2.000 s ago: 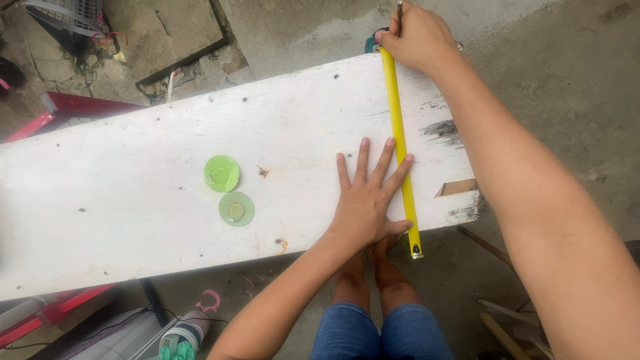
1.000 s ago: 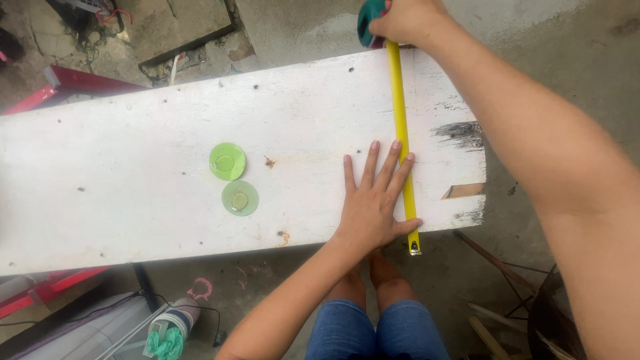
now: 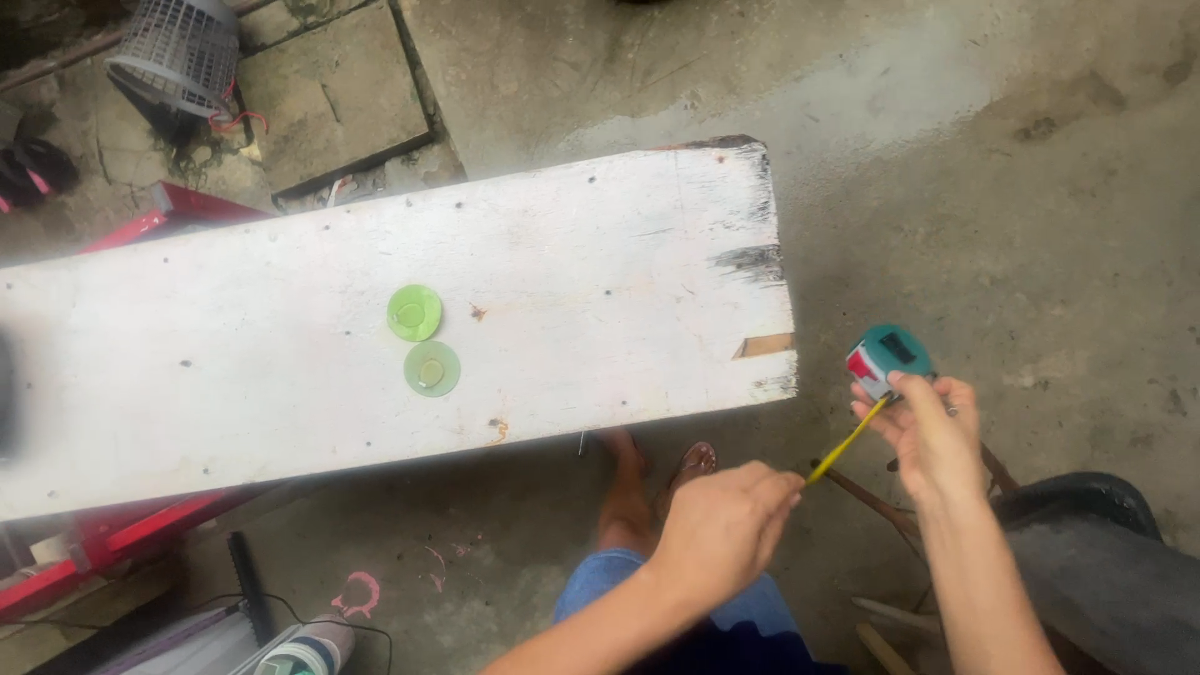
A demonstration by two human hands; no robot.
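My right hand holds the teal and white case of a tape measure beyond the right end of the board. A short length of yellow blade runs from the case down to my left hand, whose fingers are closed on its end. Both hands are off the white-painted wooden board, near its lower right corner. On the board lie a bright green disc and a paler green disc, edge to edge. The board's right end is worn dark and has a notch of bare wood.
Red metal supports show under the board's left part. A grey plastic basket stands at the upper left. At the lower right are a dark container and wooden sticks. A cable lies at the lower left.
The tape lay across the board under my left hand; now it is off the board and its visible blade is much shorter. My left hand has left the board and grips the blade's end.
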